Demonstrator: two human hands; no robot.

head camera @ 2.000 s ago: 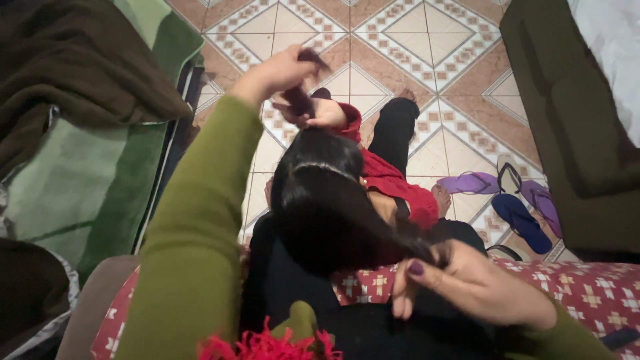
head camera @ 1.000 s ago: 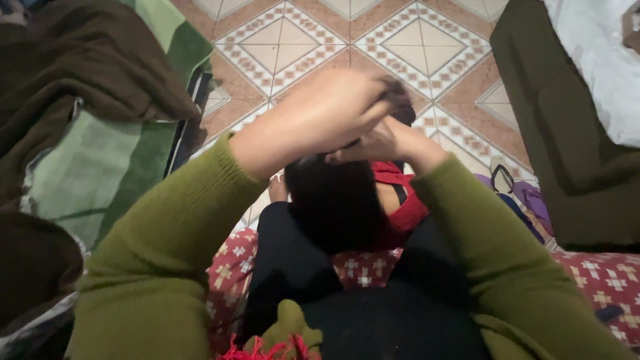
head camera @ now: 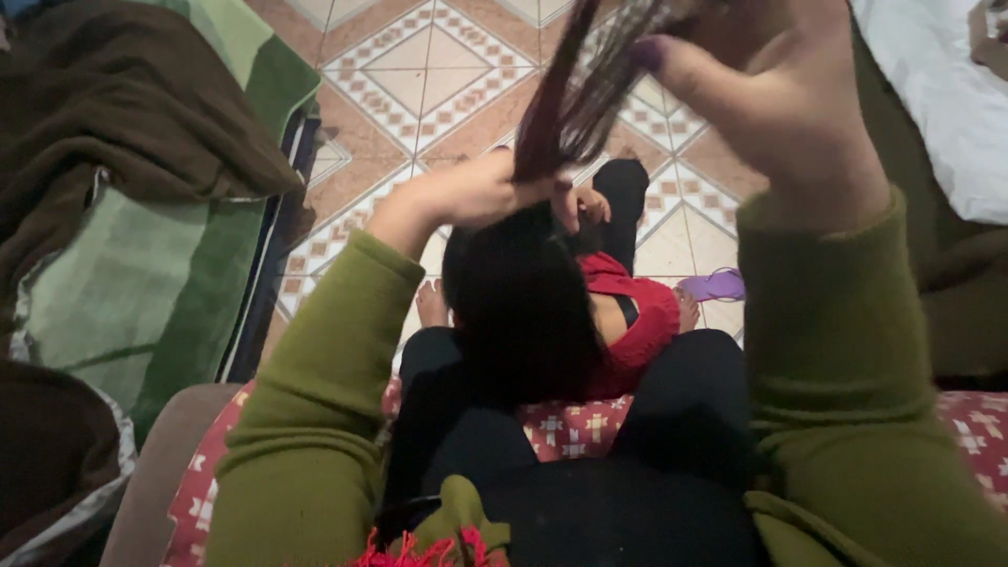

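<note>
A person in a red knit top (head camera: 650,339) sits on the floor between my knees, their dark-haired head (head camera: 520,315) in front of me. My left hand (head camera: 492,189) grips the base of a gathered length of hair at the front of the head. From there the strands (head camera: 551,118) rise to my right hand (head camera: 768,102), which is lifted at the upper right with its thumb against them; its fingertips are partly cut off by the frame's top edge. Beside my left hand, the seated person's own hand (head camera: 591,206) shows.
Patterned tiles (head camera: 425,79) cover the floor ahead. A purple flip-flop (head camera: 713,285) lies right of the seated person's foot. Green and brown blankets (head camera: 134,276) are on the left. On the right stands dark furniture (head camera: 945,315) with white fabric (head camera: 929,94) on it.
Both hands were close together above the head a second ago. My right hand has since moved up and to the right, drawing hair out, while my left hand stays at the hair's base.
</note>
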